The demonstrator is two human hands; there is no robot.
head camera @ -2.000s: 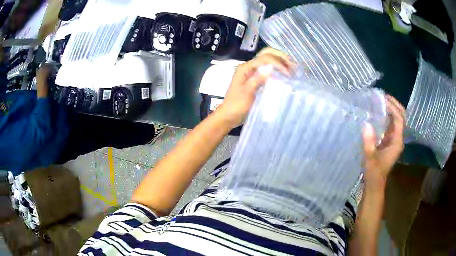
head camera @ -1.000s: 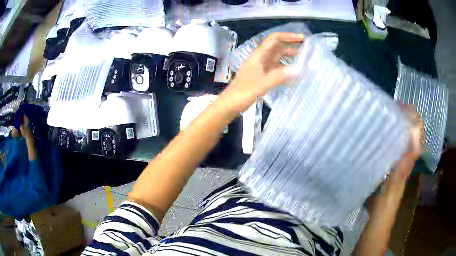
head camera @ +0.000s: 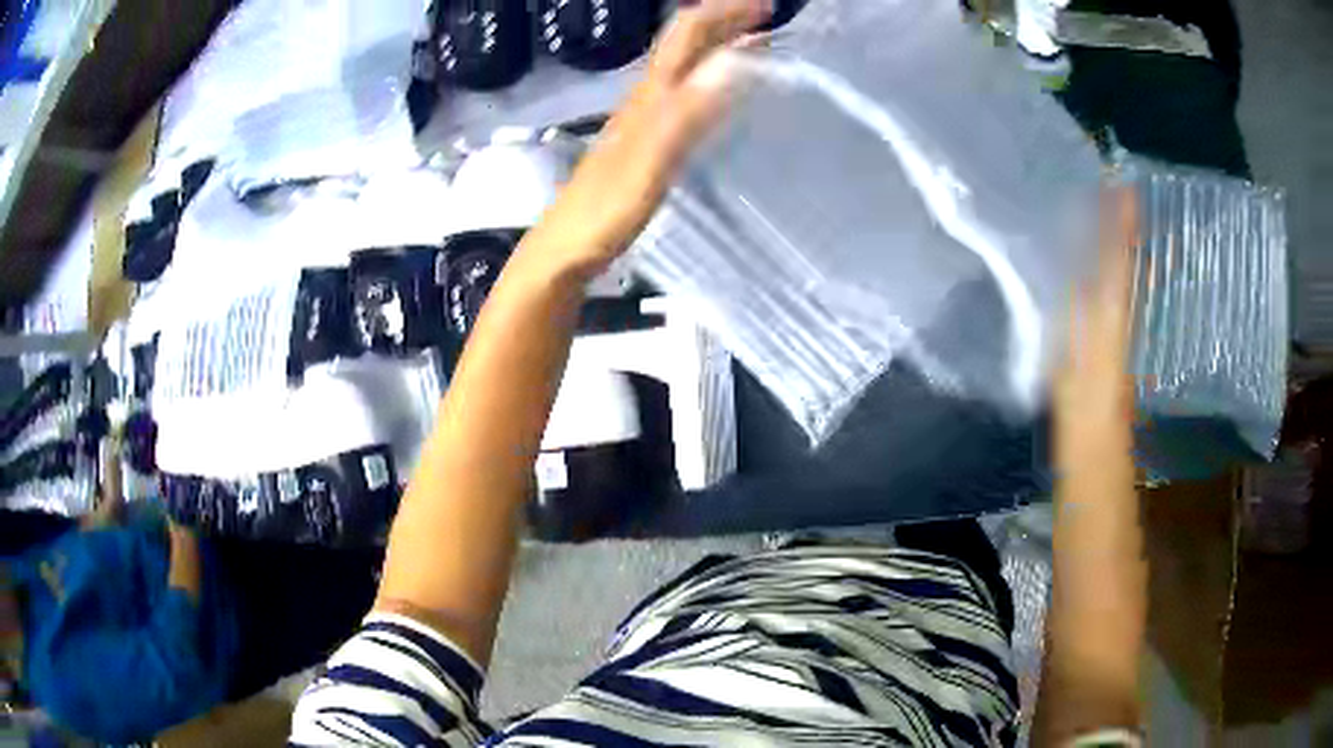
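Observation:
A clear air-column bag (head camera: 892, 161), blurred by motion, is spread between my hands above the green mat. My left hand (head camera: 702, 66) is at its upper left edge, fingers closed on the plastic. My right hand (head camera: 1107, 278) is at its right side, strongly blurred, so its grip does not show clearly. Another ribbed bag (head camera: 790, 314) lies below the held one, partly covered. A white and black camera (head camera: 592, 417) with a white bracket plate (head camera: 702, 395) stands near the bench's front edge, beyond my left forearm.
Rows of white and black cameras (head camera: 392, 292) stand at the left, with a ribbed bag (head camera: 227, 344) over some. More ribbed bags (head camera: 1206, 307) lie at the right end of the bench. More cameras (head camera: 483, 41) stand at the back. A person in blue (head camera: 124, 628) is at the lower left.
The held bag has moved up and away from my body, over the bench. My left hand has moved up and left; my right hand has risen and moved slightly left.

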